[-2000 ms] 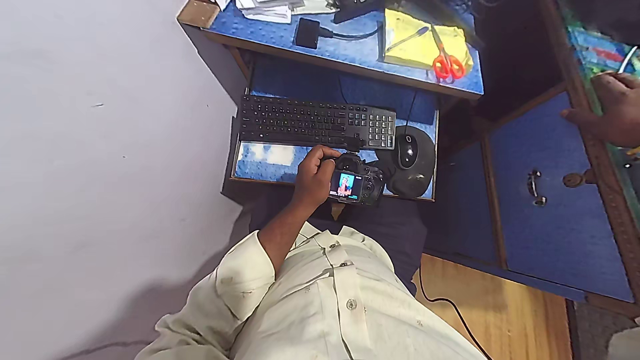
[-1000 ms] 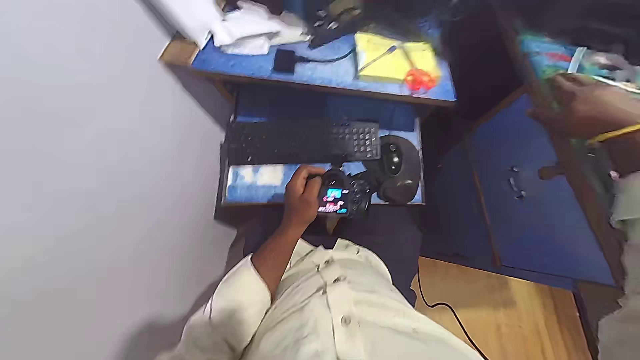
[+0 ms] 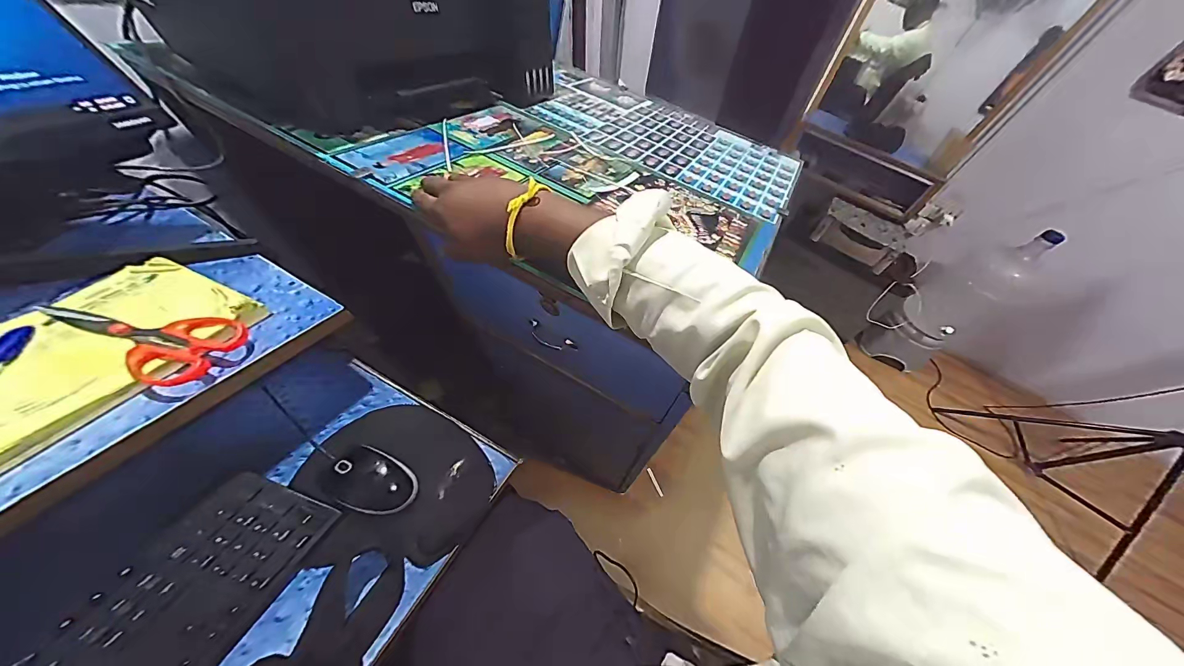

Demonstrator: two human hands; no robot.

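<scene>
My right hand, with a yellow thread band at the wrist, rests at the near edge of a cabinet top covered with printed photo sheets. Its fingertips are beside a thin white stick or cable; whether they grip anything is unclear. A black Epson printer stands behind the hand. My left hand is outside the view. At the lower left lie a black computer mouse on a dark pad and a black keyboard. A black strap hangs over the tray there.
Red-handled scissors lie on a yellow packet on the blue desk, near a monitor. The cabinet's drawer handle faces me. At right are a large clear water bottle and black metal stand legs on the wooden floor.
The view has swung far to the right, toward the cabinet and printer. My left hand and the camera it held in the earlier frames are out of view. My right hand remains at the cabinet top.
</scene>
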